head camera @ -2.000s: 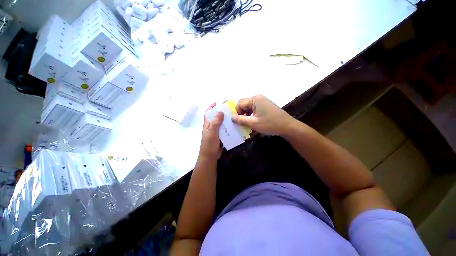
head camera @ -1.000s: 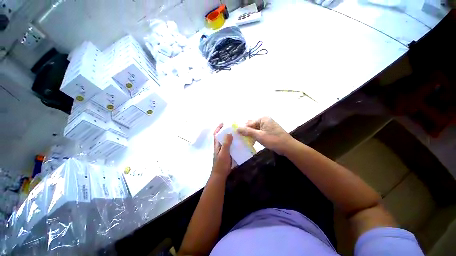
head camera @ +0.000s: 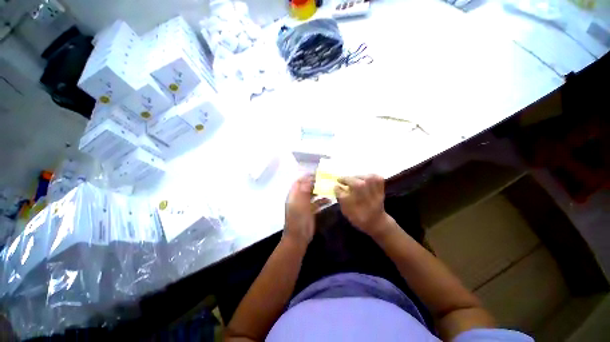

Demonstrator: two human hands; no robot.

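Observation:
A yellow card or sheet [head camera: 326, 184] is held between my two hands at the bench's front edge. My left hand [head camera: 301, 204] grips its left side. My right hand [head camera: 363, 200] pinches its right side with the fingers. A white retail box [head camera: 313, 145] stands on the bench just beyond my hands. A plain white box part [head camera: 263, 168] lies to its left, washed out by glare. Whether my left hand also touches the box is unclear.
Stacked white boxes [head camera: 175, 59] with gold dots stand back left. A clear poly bag [head camera: 80, 250] covers boxes at the left front. A bag of black cables [head camera: 311, 50] sits at the back. Thin yellow strips [head camera: 402, 121] lie on the bench. An open brown carton [head camera: 508, 247] is at lower right.
The white box that was in my hands now stands on the bench. My hands hold the yellow piece alone between them. The camera view has shifted.

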